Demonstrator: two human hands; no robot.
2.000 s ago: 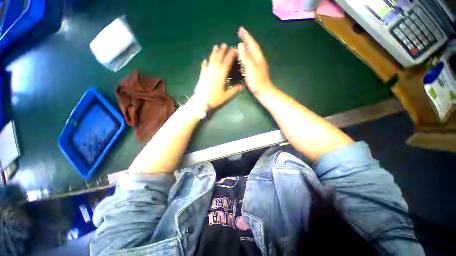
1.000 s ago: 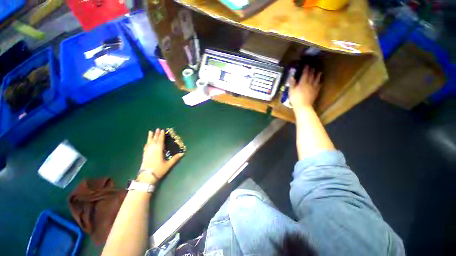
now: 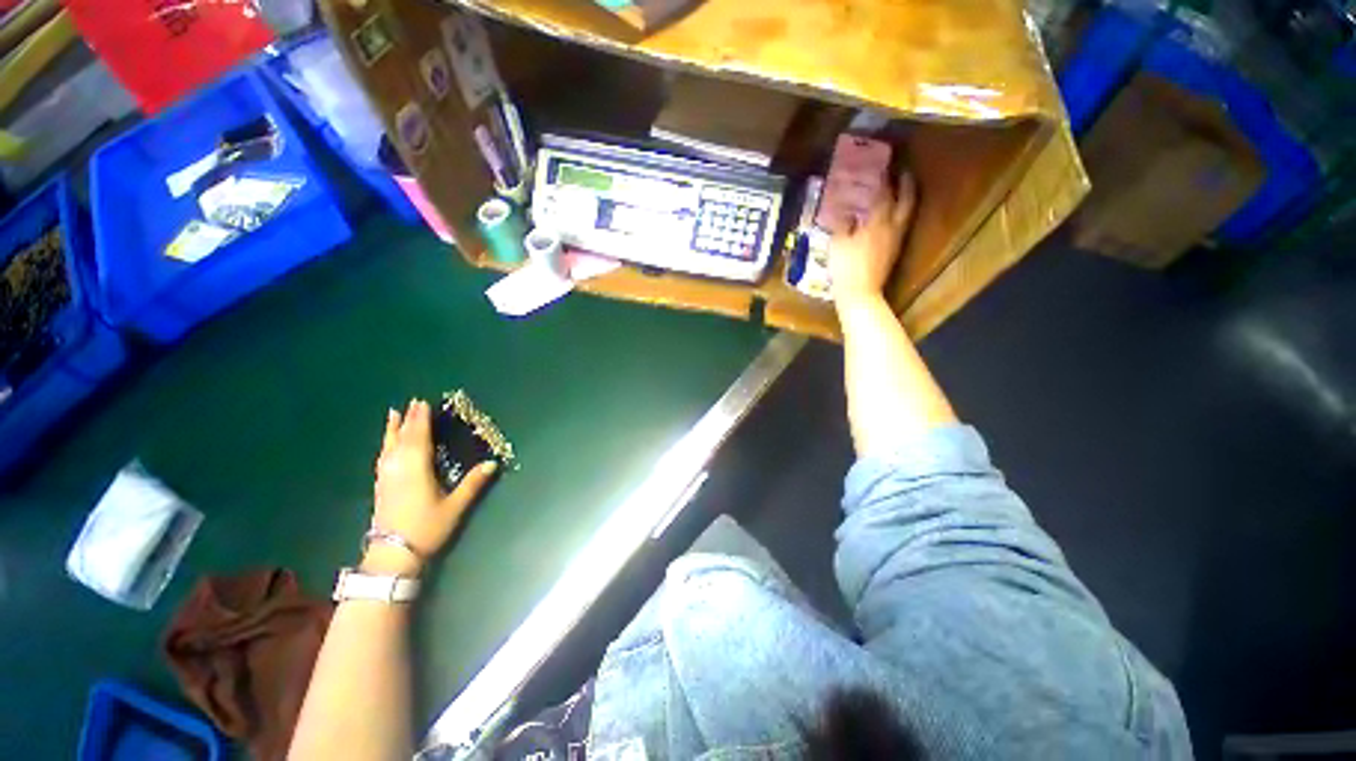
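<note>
A palm-sized bundle of short black pieces [image 3: 467, 443] with gold ends lies on the green bench top. My left hand [image 3: 415, 479] rests around its left and lower sides, thumb along the lower edge. My right hand [image 3: 872, 235] reaches into the cardboard shelf box and is on a pinkish phone or calculator [image 3: 857, 176]; its fingers lie at the right side of it and the thumb near its lower part. Whether it is lifted cannot be told.
A counting scale [image 3: 654, 208] stands in the cardboard box [image 3: 952, 57]. Spools [image 3: 500, 231] stand beside it. Blue bins [image 3: 320, 208] are at the back left. A white packet [image 3: 131, 535], brown cloth [image 3: 246, 654] and blue tray [image 3: 112, 714] lie at left.
The view has turned towards the box. My right hand has left the bundle and gone into the box; the pinkish item now shows under it. My left hand stays at the bundle.
</note>
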